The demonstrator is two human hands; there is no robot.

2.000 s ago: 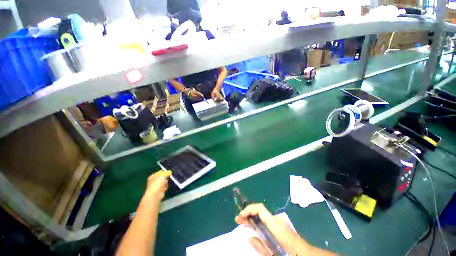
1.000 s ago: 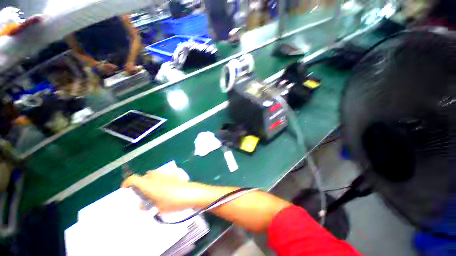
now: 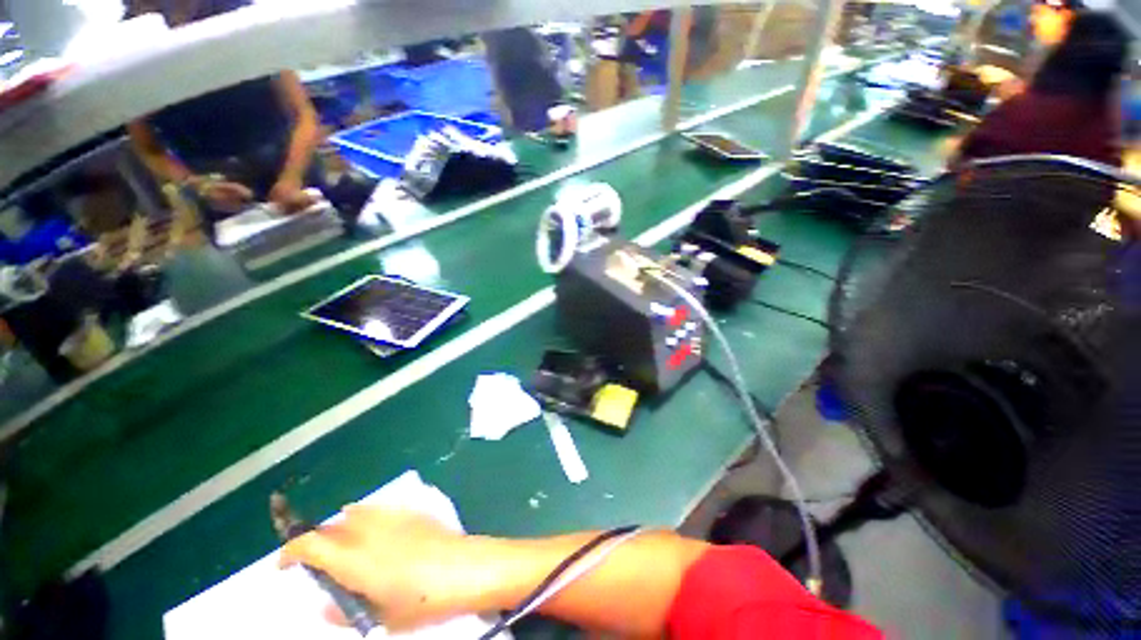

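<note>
My right hand (image 3: 388, 563) holds the soldering iron (image 3: 328, 581) over the white pad (image 3: 225, 613) at the lower left. The iron's tip points up and left, and its cord and pale tube run back across my forearm. My left hand is out of the picture. A framed solar panel (image 3: 388, 310) lies face up on the green line surface beyond the pale rail, its dark grid showing.
The black soldering station (image 3: 632, 328) with a white reel (image 3: 581, 228) stands right of centre. The iron stand with yellow sponge (image 3: 611, 405), a white tissue (image 3: 502, 406) and a white strip (image 3: 566, 448) lie before it. A large black fan (image 3: 988, 375) fills the right. A person works opposite.
The view has swung to the right, bringing the fan in. My left hand has let go of the solar panel and left the picture. My right hand still holds the iron.
</note>
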